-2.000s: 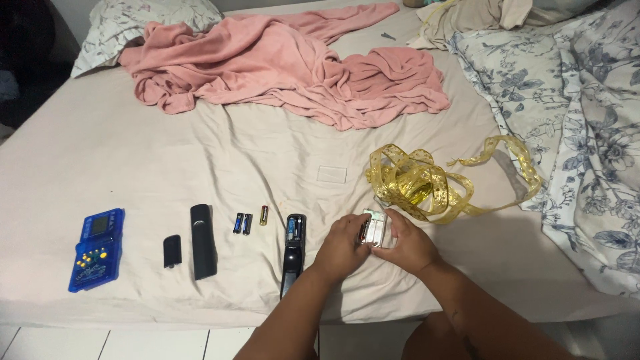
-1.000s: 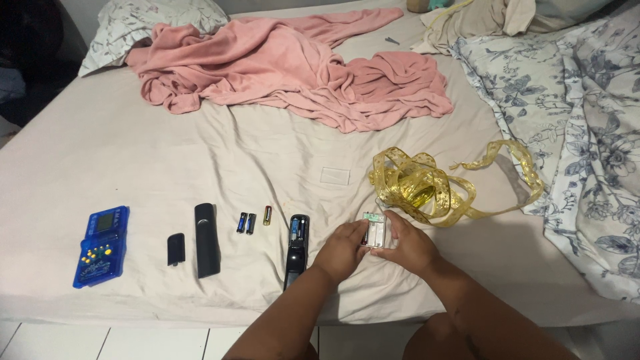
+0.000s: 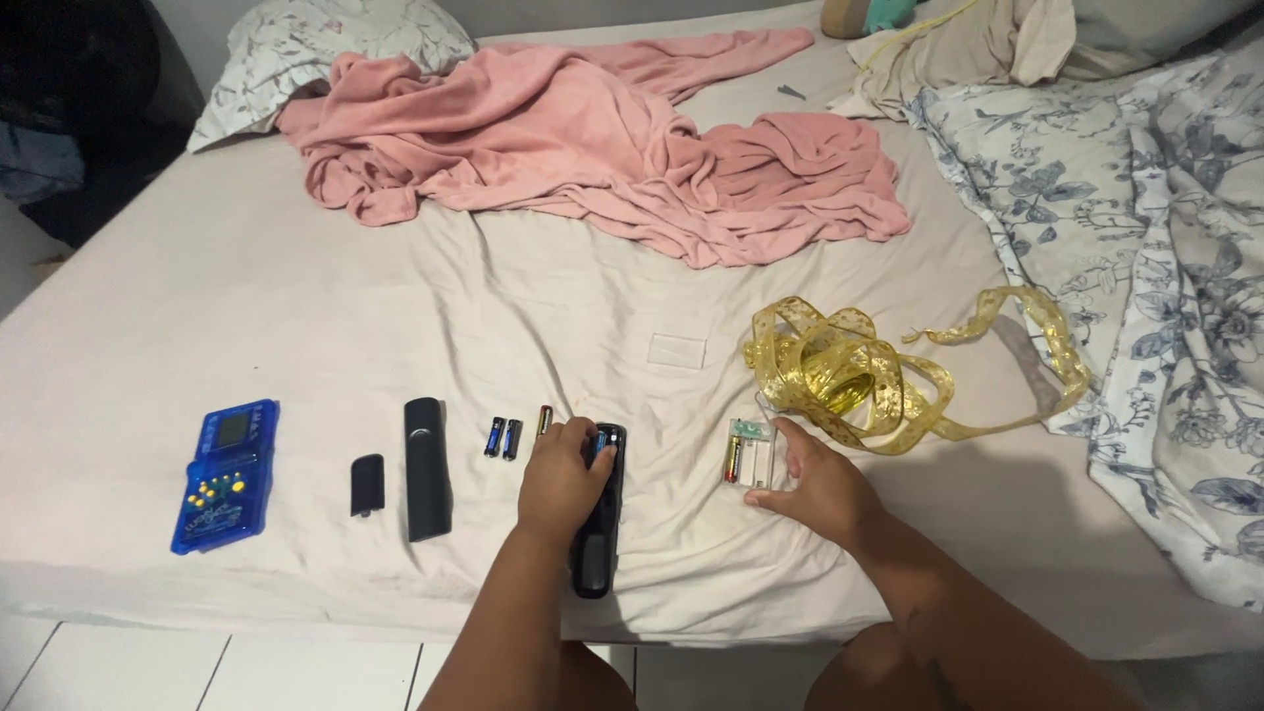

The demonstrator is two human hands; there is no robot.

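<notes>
My left hand (image 3: 568, 474) lies over the top of a black remote control (image 3: 592, 563), its fingertips at the blue battery in the open compartment; whether it grips the battery I cannot tell. My right hand (image 3: 825, 484) holds a small clear battery box (image 3: 751, 456) between thumb and fingers. One gold and red battery (image 3: 733, 460) sits in the box's left side. Just left of my left hand lie another gold and red battery (image 3: 544, 422) and two blue batteries (image 3: 503, 438). A clear flat plastic cover (image 3: 676, 351) rests on the sheet above the box.
Gold ribbon (image 3: 839, 380) lies coiled beyond my right hand. To the left are a black remote (image 3: 427, 469), a small black cover (image 3: 367, 485) and a blue handheld game (image 3: 227, 476). A pink blanket (image 3: 553, 128) and floral bedding (image 3: 1066, 188) lie farther back.
My left hand has left the clear battery box and moved left onto the black remote's battery compartment. My right hand still has the box, where a gold and red battery now shows.
</notes>
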